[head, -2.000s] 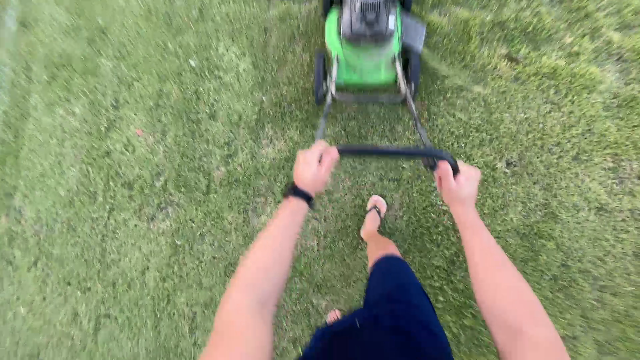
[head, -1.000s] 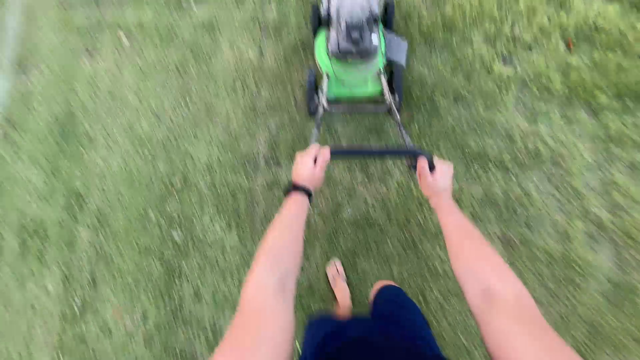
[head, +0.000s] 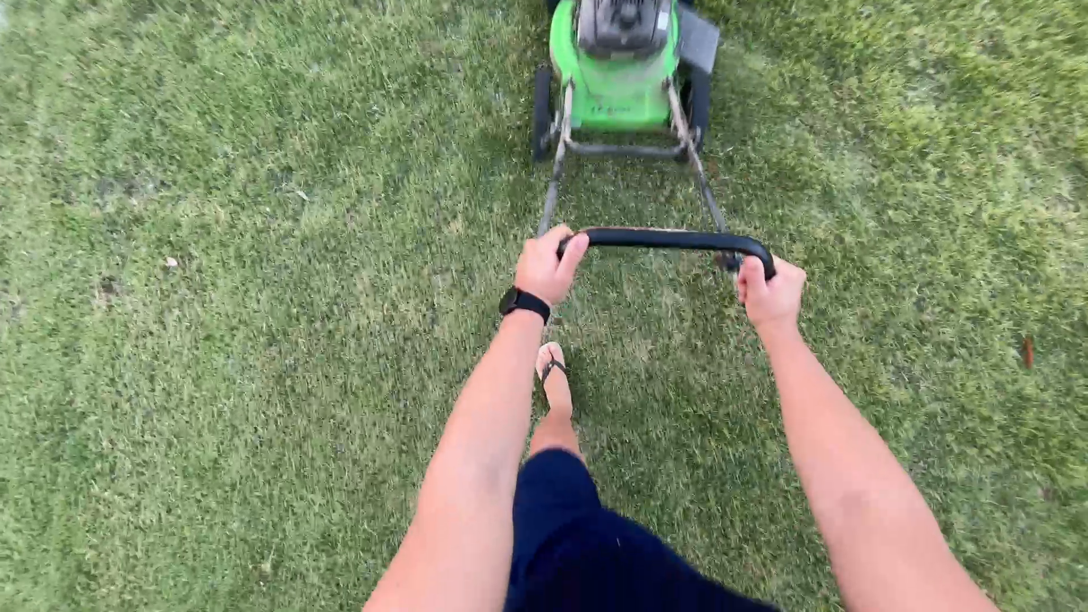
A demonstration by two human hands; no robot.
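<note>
A green walk-behind lawn mower (head: 620,102) stands on the grass at the top of the view, its front cut off by the frame's edge. Its black-padded handlebar (head: 663,239) reaches back toward me. My left hand (head: 551,265) is closed around the bar's left corner, and a black watch sits on that wrist. At the right corner, where the bar bends down, my right hand (head: 772,289) grips it. The grey engine (head: 625,30) rests on the green deck, and a grey side chute (head: 698,41) sticks out to the right.
Grass (head: 255,340) surrounds the mower. My left foot in a flip-flop (head: 554,374) is forward, below the handlebar. A small reddish-brown bit (head: 1028,352) lies in the grass at the far right, and a pale bit (head: 171,263) at the left.
My left foot is forward now; two seconds ago my right foot was. Both hands have stayed on the handlebar. The mower has moved along over the grass with me.
</note>
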